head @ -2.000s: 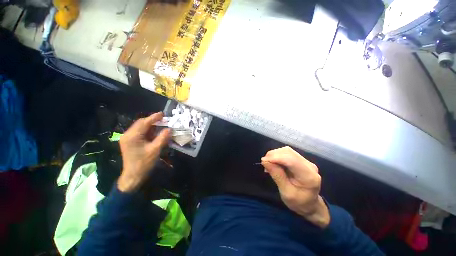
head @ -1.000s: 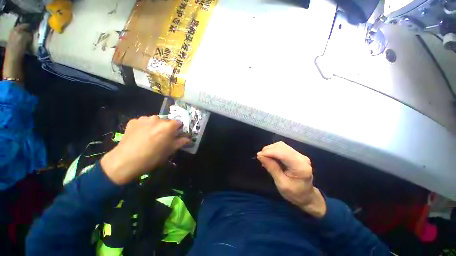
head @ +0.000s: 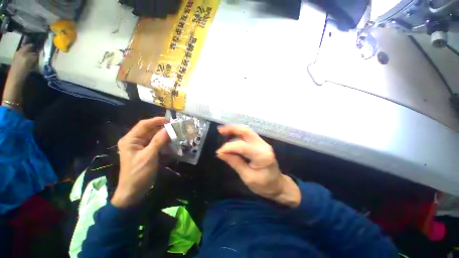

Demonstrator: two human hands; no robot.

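My left hand (head: 138, 158) pinches a small clear packet with a white end (head: 182, 130) between thumb and fingers. It holds the packet over a small grey tray (head: 194, 160) of small white and shiny pieces under the table edge. My right hand (head: 251, 160) is just right of the tray, palm inward, with a gap between the upper finger and the fingertips below. Whether something thin is held in those lower fingertips cannot be made out.
The white sewing table (head: 261, 85) carries taped brown cardboard (head: 146, 55). The machine's lit needle area (head: 367, 45) is upper right. Neon green cloth (head: 183, 232) lies below left. Another person's hand (head: 21, 68) and blue sleeve (head: 22, 156) are at far left.
My left hand has come up from the tray with the small packet. My right hand has moved left towards it, and its upper finger has lifted from the earlier pinch.
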